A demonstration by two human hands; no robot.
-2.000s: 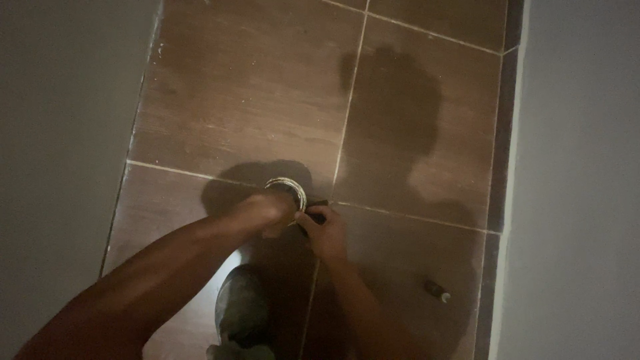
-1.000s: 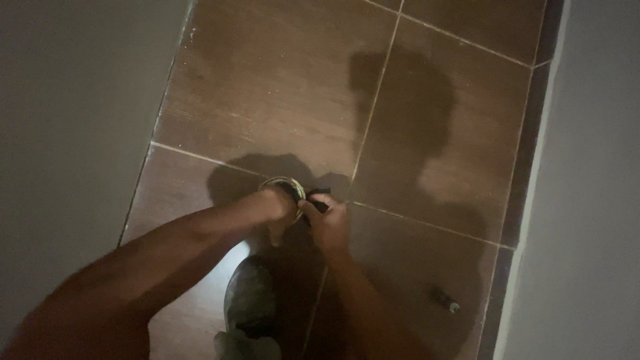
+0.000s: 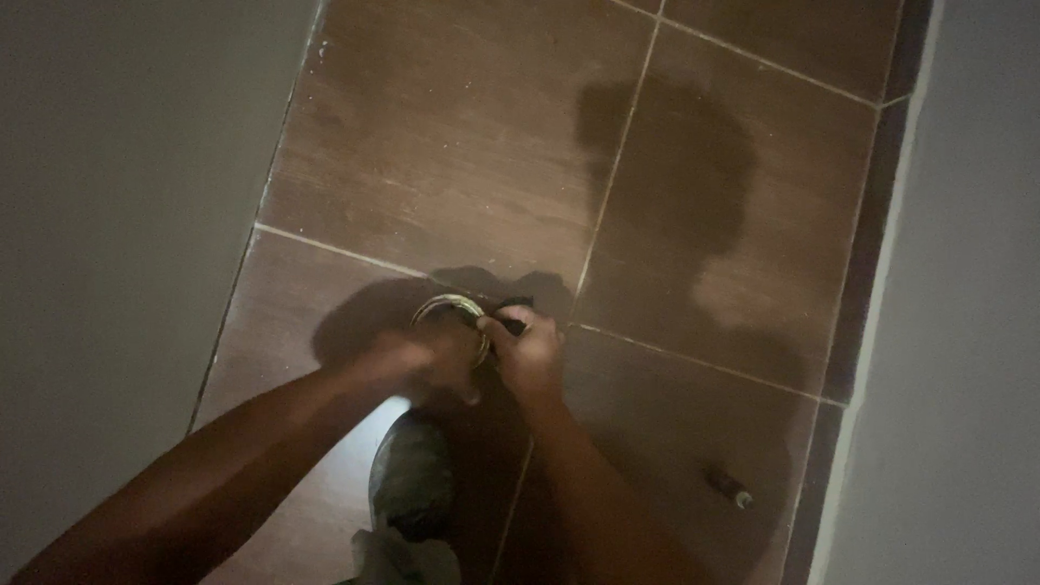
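Note:
A pale, yellowish coil (image 3: 452,302), which looks like wire or thin cable, is in my hands just above the tiled floor. My left hand (image 3: 431,357) is at the coil's left and lower side, blurred, with its fingers partly hidden, so its grip cannot be told. At the coil's right edge, my right hand (image 3: 528,345) has its thumb against the strands and its fingers curled around a small black object (image 3: 516,305). What that black object is cannot be made out.
Brown floor tiles (image 3: 455,162) with light grout lie beneath. A small dark cylindrical thing with a pale tip (image 3: 731,487) rests on the floor at lower right. A shoe (image 3: 410,471) is below my hands. Grey walls (image 3: 959,284) stand on both sides, and shadows fall across the tiles.
Both hands stay together at the coil. The left hand has shifted slightly about it, and the fingers of the right hand have changed position around the black object.

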